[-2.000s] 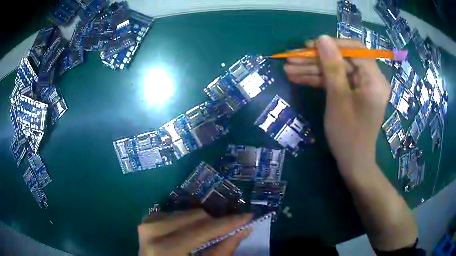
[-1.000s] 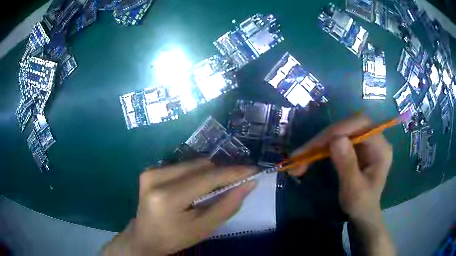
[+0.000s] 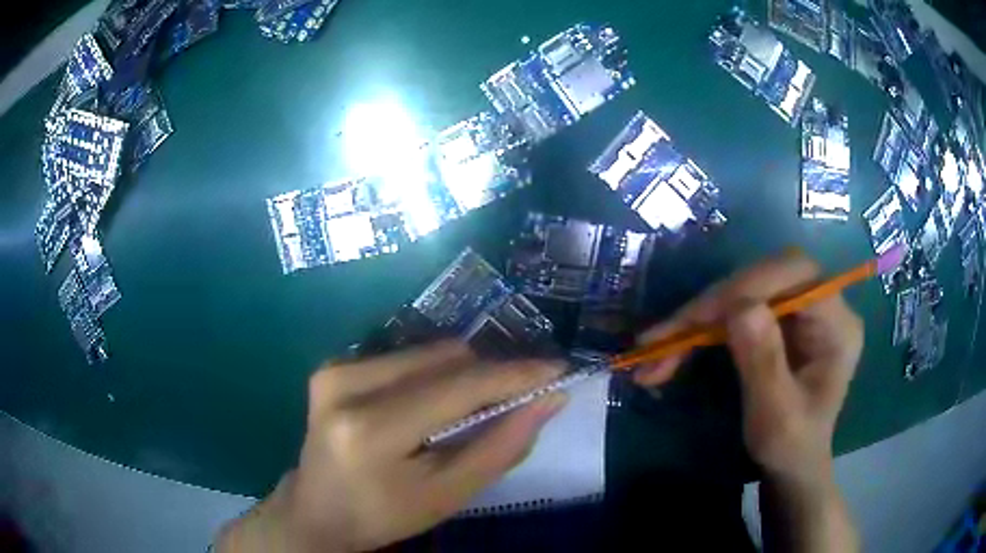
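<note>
My left hand point(image 3: 416, 443) holds the white pad point(image 3: 557, 448), whose dotted edge slants up to the right between thumb and fingers. More of the white sheet hangs below the hand. My right hand point(image 3: 773, 356) grips the orange tweezers point(image 3: 746, 324), pink end up to the right. The tweezers' tip meets the pad's upper right corner; whether it holds a piece is too small to tell. Circuit boards point(image 3: 562, 254) lie just beyond the left hand, partly hidden by it. A single circuit board point(image 3: 657, 173) lies above them.
A slanted row of circuit boards point(image 3: 351, 224) lies on the green mat point(image 3: 205, 324) under strong lamp glare. Board piles curve along the left point(image 3: 87, 162) and right point(image 3: 919, 162) sides. Two more boards point(image 3: 825, 162) lie at the upper right.
My right hand has come down from the far end of the board row to the pad, with the tweezers still in it. The view has shifted, and more of the white sheet shows.
</note>
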